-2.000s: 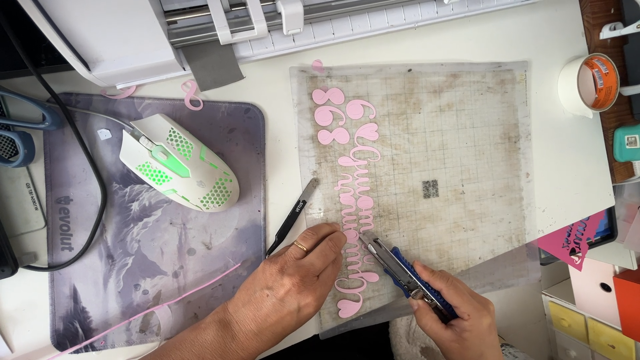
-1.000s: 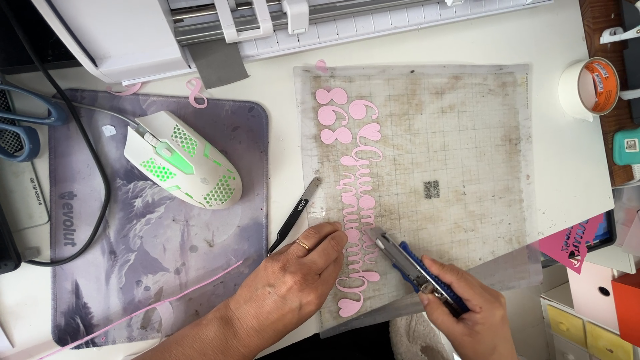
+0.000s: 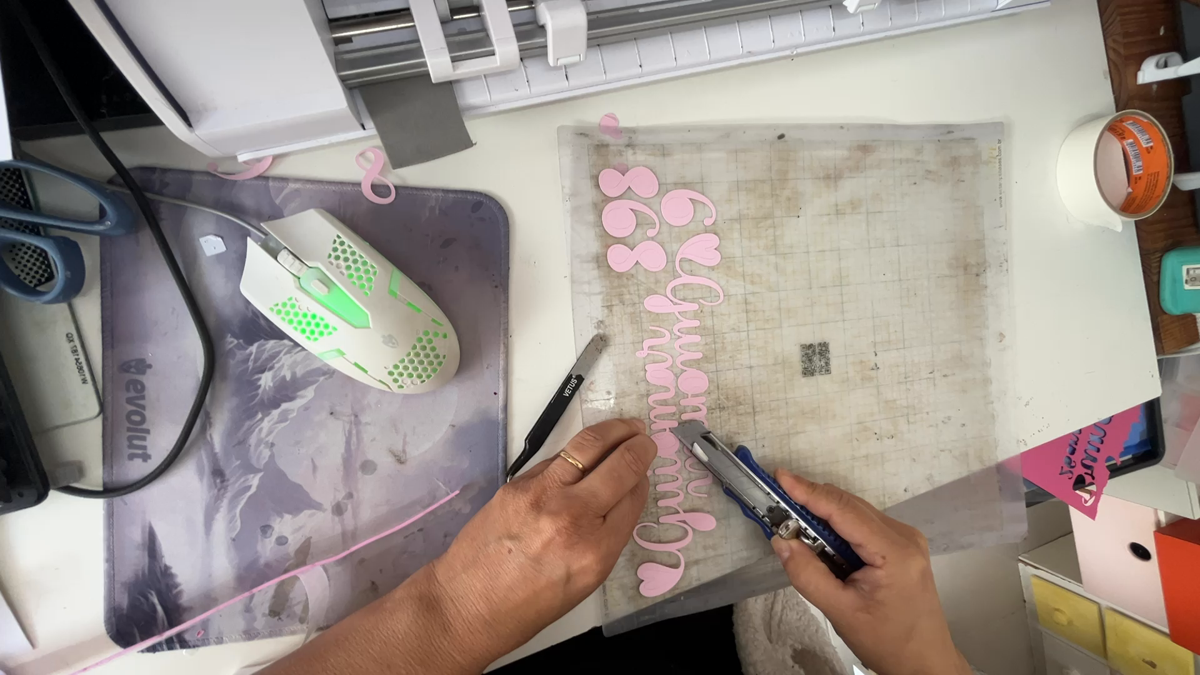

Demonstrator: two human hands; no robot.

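Observation:
My right hand (image 3: 858, 562) grips a blue-handled snap-off utility knife (image 3: 769, 497), its blade tip lying on pink cut-out lettering (image 3: 694, 380). The lettering and several pink numerals (image 3: 630, 220) lie on a stained, translucent gridded cutting mat (image 3: 891, 281). My left hand (image 3: 572, 506), with a ring on one finger, rests at the mat's left side, its bent fingertips at the lettering just left of the blade. Whether those fingers pinch the lettering is hidden. Black tweezers (image 3: 558, 408) lie above my left hand, their tips on the mat's edge.
A white computer mouse (image 3: 352, 300) sits on a purple mouse pad (image 3: 450, 225) at left, near blue-handled scissors (image 3: 42, 277). A cutting machine (image 3: 234, 75) spans the top. At right are a tape roll (image 3: 1116, 167) and small drawers (image 3: 1069, 605). A pink strip (image 3: 328, 558) crosses the pad.
Over the last two seconds, the knife in my right hand has shifted a little along and beside the lettering. My left hand has stayed nearly in place.

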